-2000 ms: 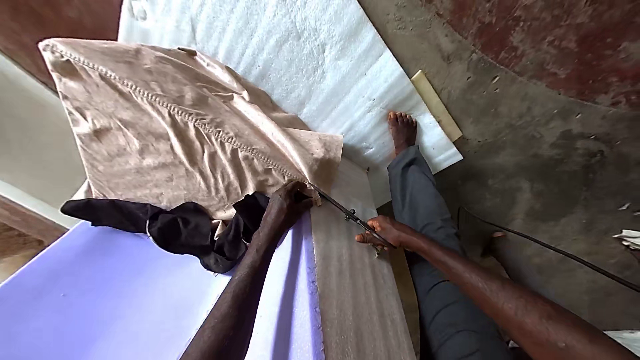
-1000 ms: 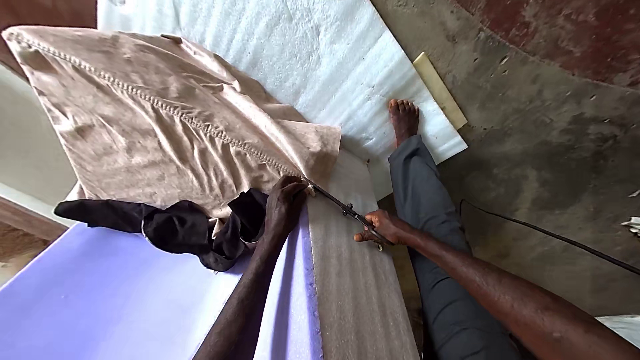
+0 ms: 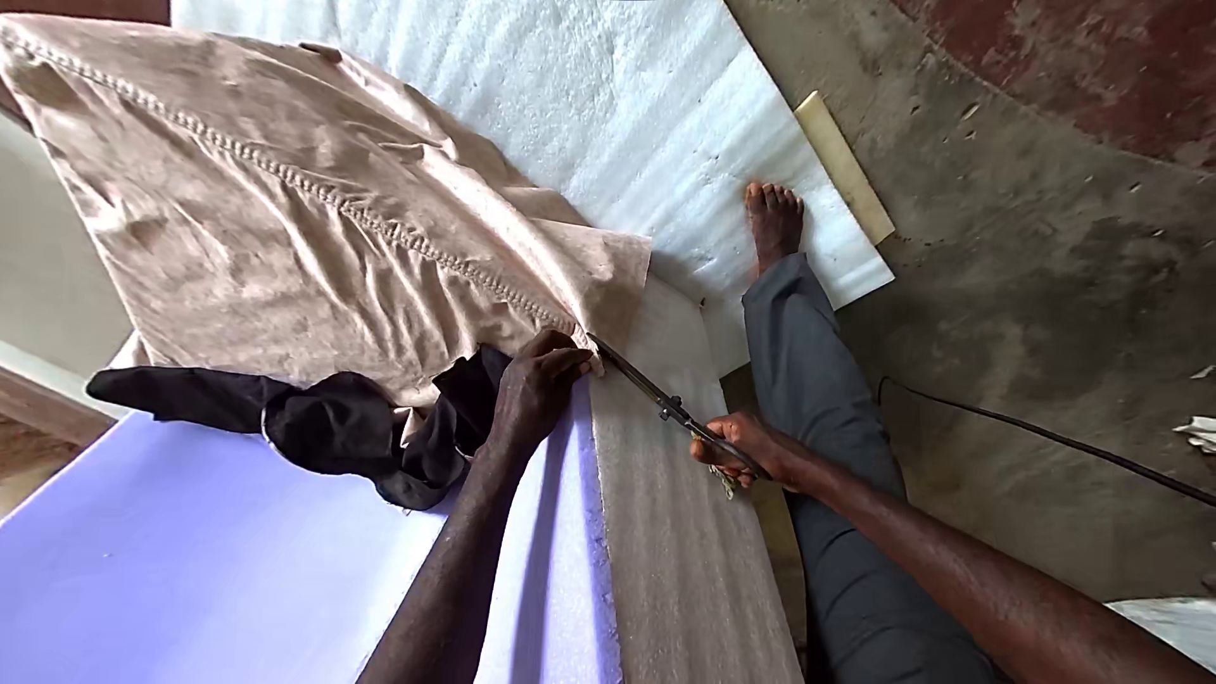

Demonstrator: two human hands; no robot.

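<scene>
A beige piece of fabric (image 3: 285, 218) with a long gathered seam lies spread at the upper left. My left hand (image 3: 546, 385) pinches its edge at the seam's lower end. Scissors (image 3: 665, 404) with long dark blades are held by the handles in my right hand (image 3: 746, 446), their tips touching the fabric edge beside my left fingers. Whether the blades are parted is hard to tell. Black fabric (image 3: 332, 423) lies bunched to the left of my left hand, partly against the beige fabric.
Below the fabric is a purple-white foam block (image 3: 218, 560) with a greyish foam side (image 3: 674, 532). A white foam sheet (image 3: 608, 104) lies on the concrete floor under my bare foot (image 3: 775, 223). A yellowish strip (image 3: 844, 166) lies along its edge, and a black cable (image 3: 1035, 432) crosses the floor at right.
</scene>
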